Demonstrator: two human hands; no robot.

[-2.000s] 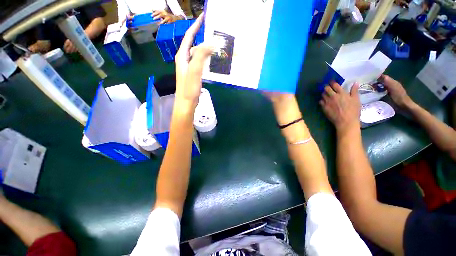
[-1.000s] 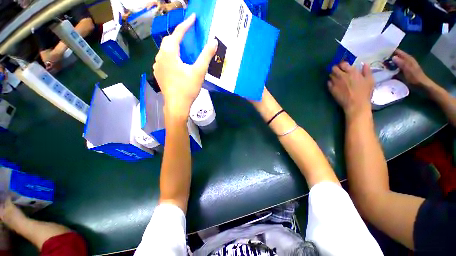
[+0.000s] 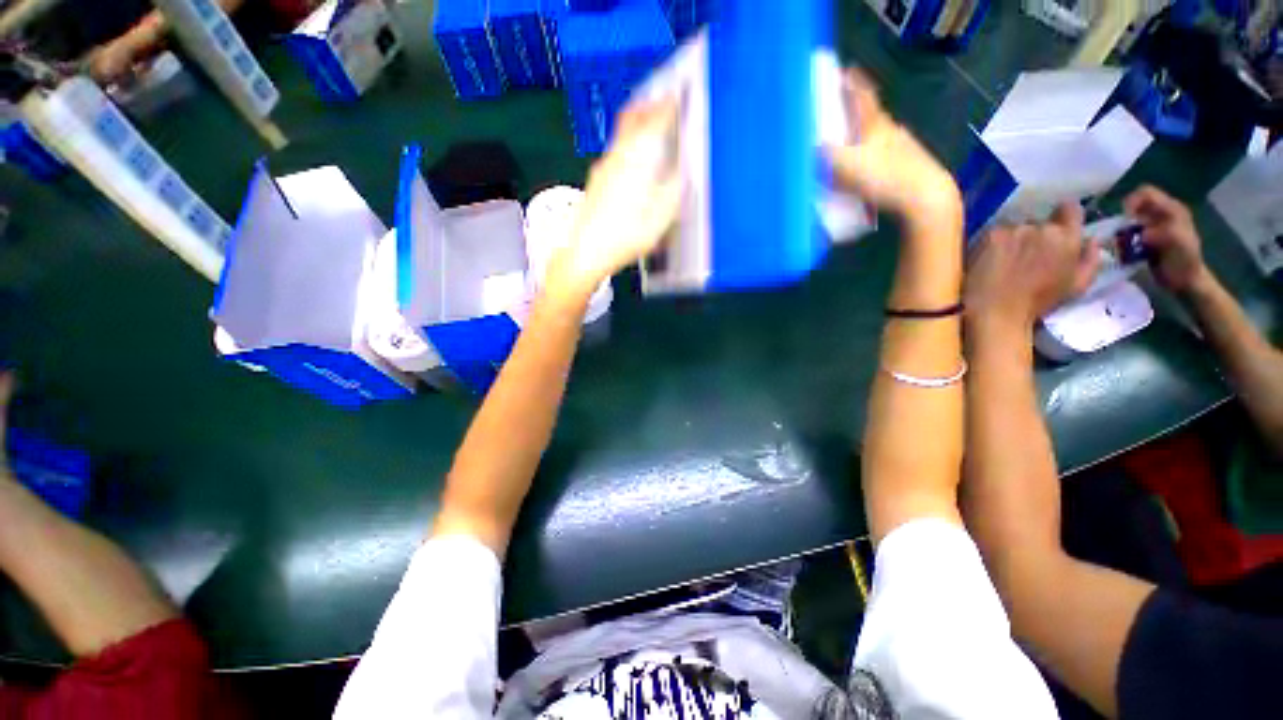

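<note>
A closed blue-and-white retail carton (image 3: 767, 155) is held up above the bench in front of me, blurred, with a blue side facing me. My left hand (image 3: 633, 190) presses its left side and my right hand (image 3: 886, 162) its right side. To the left on the bench stand two open cartons with flaps up, one (image 3: 303, 281) further left and one (image 3: 471, 274) nearer my left forearm. A white device (image 3: 394, 317) lies between them, and another white device (image 3: 560, 225) is partly hidden behind my left hand.
Blue cartons (image 3: 605, 63) stand at the far side of the dark green bench (image 3: 675, 478). A black round item (image 3: 471, 172) lies behind the open cartons. At right, a person's hands (image 3: 1034, 267) work at an open carton (image 3: 1062, 134). A red sleeve (image 3: 134, 675) shows at lower left.
The held carton has turned so a blue side faces me and its printed face no longer shows. My right hand has come up from beneath to its right side. Blue cartons at the back show more.
</note>
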